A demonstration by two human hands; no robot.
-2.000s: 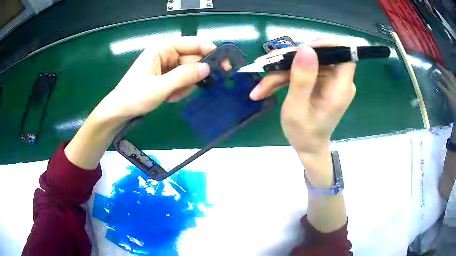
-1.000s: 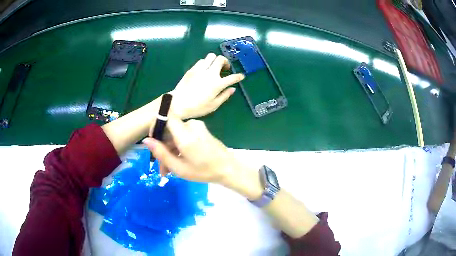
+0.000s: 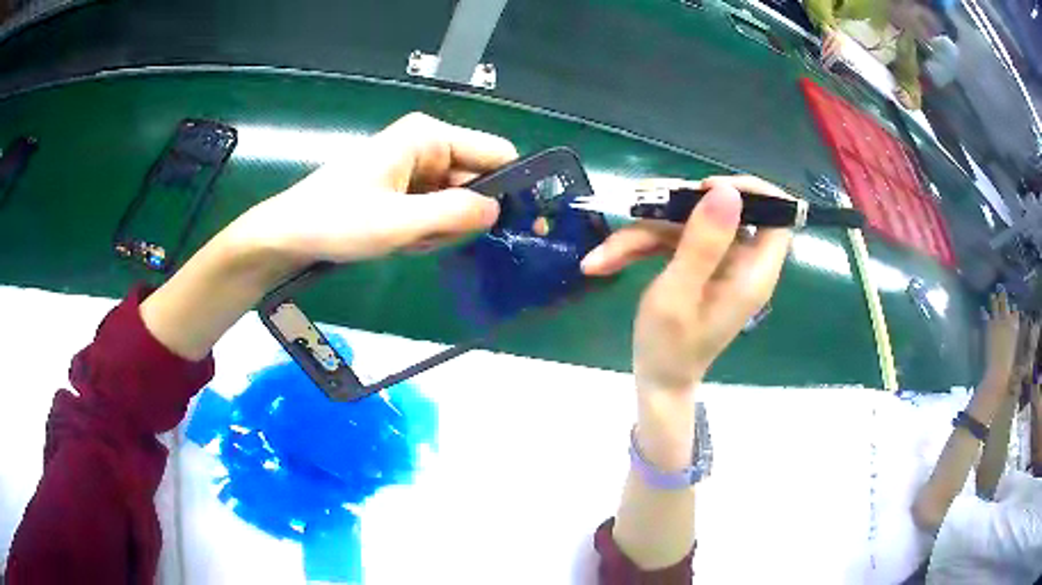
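My left hand holds a dark phone middle frame by its upper part, tilted above the near edge of the belt. Translucent blue film covers part of its window. My right hand grips a black pen-like tool with a pale ring; its silver tip is at the frame's upper end, though contact is unclear. The right fingertips are close to the frame's right edge. A pile of crumpled blue film lies on the white covering below the frame.
The green conveyor belt carries another frame at left and part of one at the far left edge. A red tray or rack and a pale strip are at right. Other people's arms show at far right and upper right.
Since one second ago, my left hand has lifted the blue-filmed frame off the belt towards me. My right hand has moved from above the film pile to the frame with the tool. The view has shifted.
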